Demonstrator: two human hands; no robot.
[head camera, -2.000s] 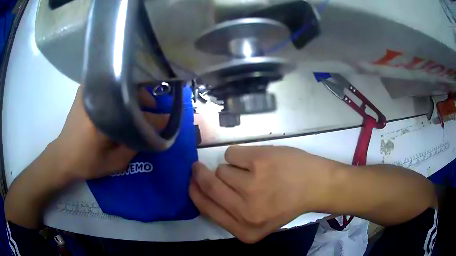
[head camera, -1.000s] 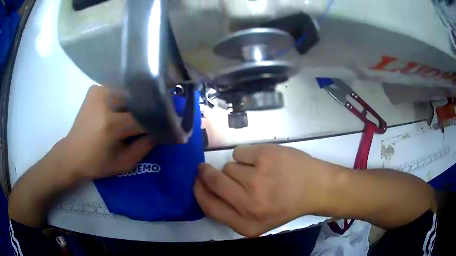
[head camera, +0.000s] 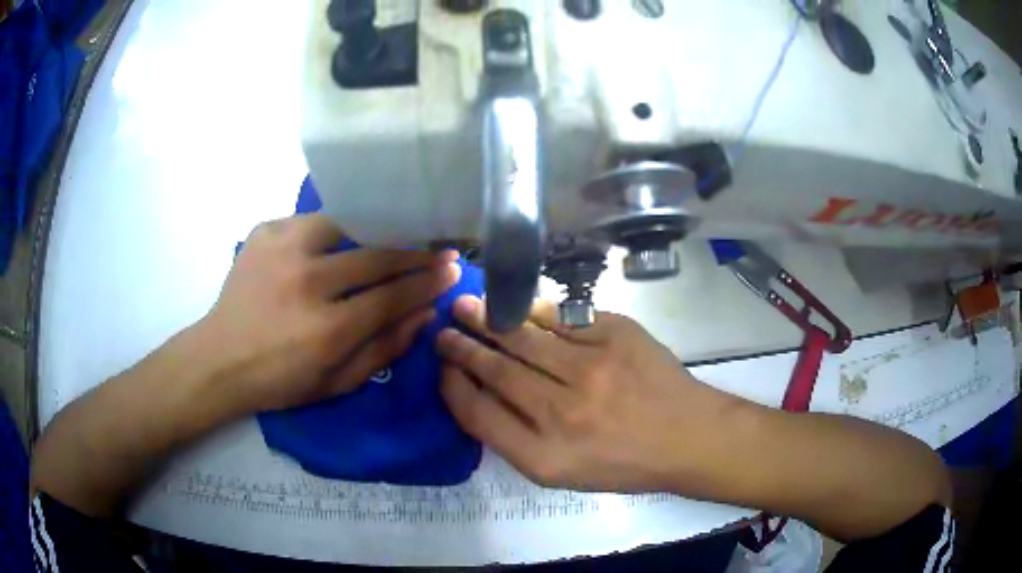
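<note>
The blue logo panel (head camera: 375, 431) lies on the white table under the front of the sewing machine head (head camera: 426, 168). Only a small white mark of its lettering shows. My left hand (head camera: 325, 313) lies flat on the panel, fingers pointing right toward the needle area. My right hand (head camera: 560, 392) rests on the panel's right edge, fingertips close to those of my left hand. The chrome guard (head camera: 512, 202) hangs in front of the fingertips. The needle and presser foot are hidden behind the guard and head.
Thread snips (head camera: 784, 293) with a red lanyard (head camera: 804, 381) lie right of the needle area. The tension assembly (head camera: 647, 213) is on the head. A ruler scale (head camera: 336, 498) runs along the front edge. Blue pieces (head camera: 39, 112) are at far left, a plastic bag (head camera: 790, 556) below the edge.
The view has shifted, showing more of the machine head's top. My left hand has moved right over the lettering. My right hand has moved up, nearer the needle area and my left hand.
</note>
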